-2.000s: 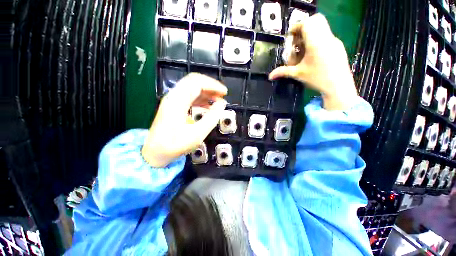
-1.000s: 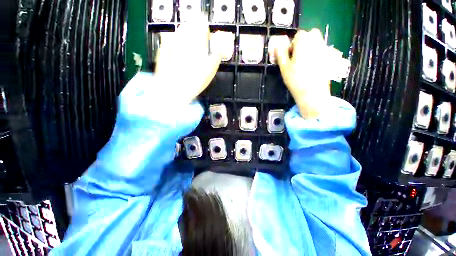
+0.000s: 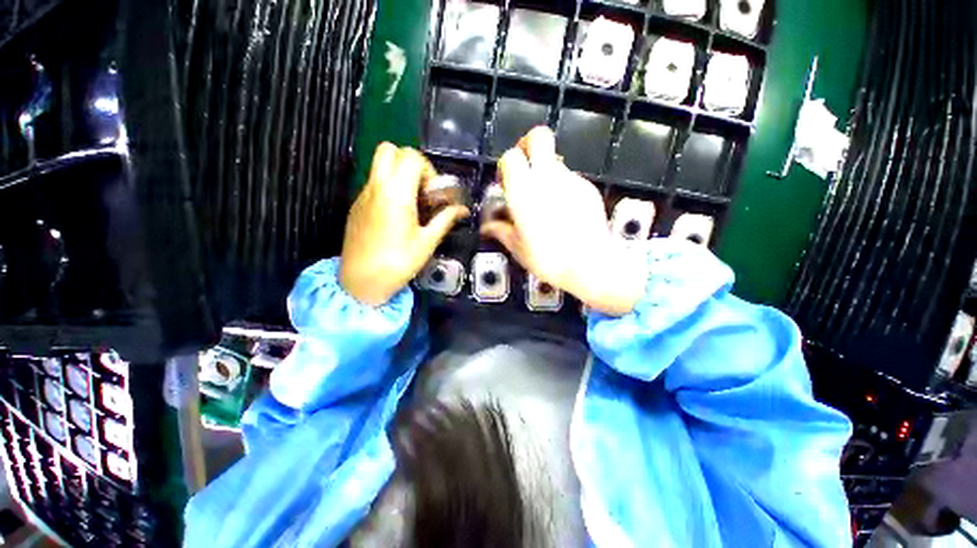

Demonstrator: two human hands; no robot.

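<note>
A black compartment tray (image 3: 587, 134) lies in front of me. Silver-white housings with dark round centres (image 3: 490, 278) sit in its near rows and in its far rows at the right. My left hand (image 3: 388, 227) is at the tray's left side, its fingers and thumb around a housing (image 3: 445, 195) seen edge-on. My right hand (image 3: 559, 219) is beside it, its fingertips and thumb around another housing (image 3: 495, 206), mostly hidden by the fingers. Whether these housings touch their pockets cannot be told.
Tall ribbed piles of black trays stand at left (image 3: 279, 161) and right (image 3: 884, 203). A torn white patch (image 3: 820, 139) is on the green surface (image 3: 787, 91). A green-framed part (image 3: 223, 373) and a filled tray (image 3: 80, 401) are lower left. Dark equipment with red lights (image 3: 889, 428) is lower right.
The view has shifted, so the tray appears further right. Both hands have moved from the tray's far rows to its nearer left part. More housings now lie uncovered in the second row at the right.
</note>
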